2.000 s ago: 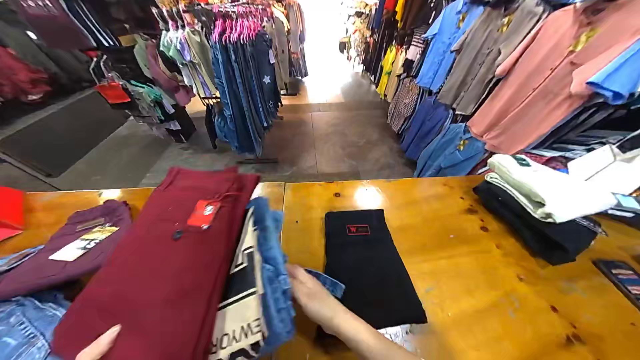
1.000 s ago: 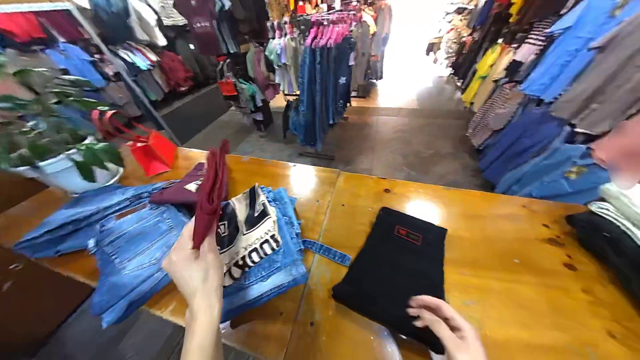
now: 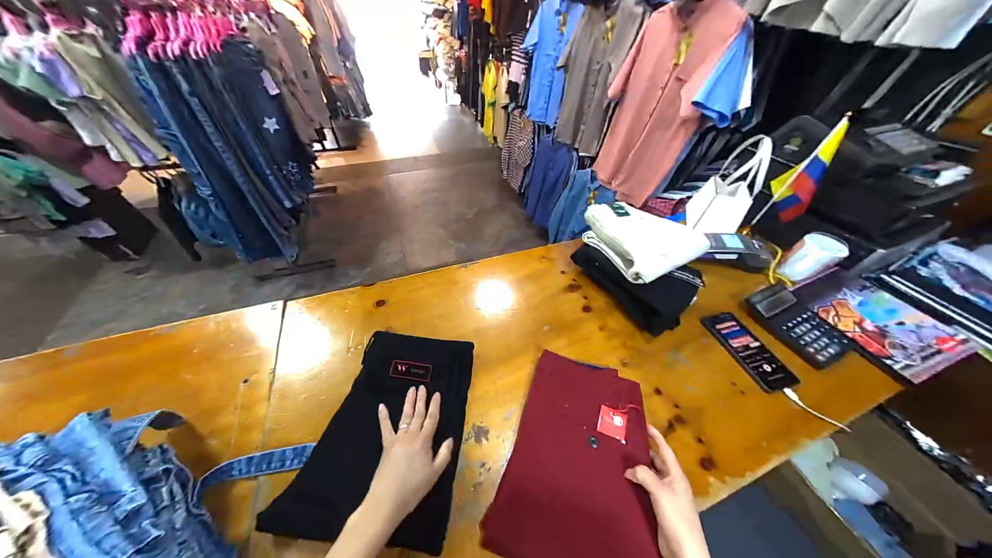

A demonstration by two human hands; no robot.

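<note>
Folded black trousers (image 3: pixel 349 457) with a red-edged patch lie on the varnished wooden counter (image 3: pixel 434 302). My left hand (image 3: pixel 411 457) rests on them, fingers spread, below the patch. To their right lie folded dark red trousers (image 3: pixel 570 465) with a red tag. My right hand (image 3: pixel 663 480) grips their right edge, thumb on top and fingers at the side. Crumpled blue denim clothing (image 3: pixel 101 480) is at the lower left, and its strap (image 3: pixel 260 463) reaches to the black trousers.
Folded white clothing (image 3: pixel 643 240) sits on black clothing (image 3: pixel 643 298) at the counter's back right. Beside it are a smartphone (image 3: pixel 748 349) on a cable, a calculator (image 3: pixel 806 329), a card terminal (image 3: pixel 736 249), a white cup (image 3: pixel 814 256) and a small flag (image 3: pixel 814 174). Clothes racks stand beyond.
The dark red trousers, in my left hand a second ago, now lie right of the black ones. My left hand is on the black trousers, my right on the red. The view has swung right.
</note>
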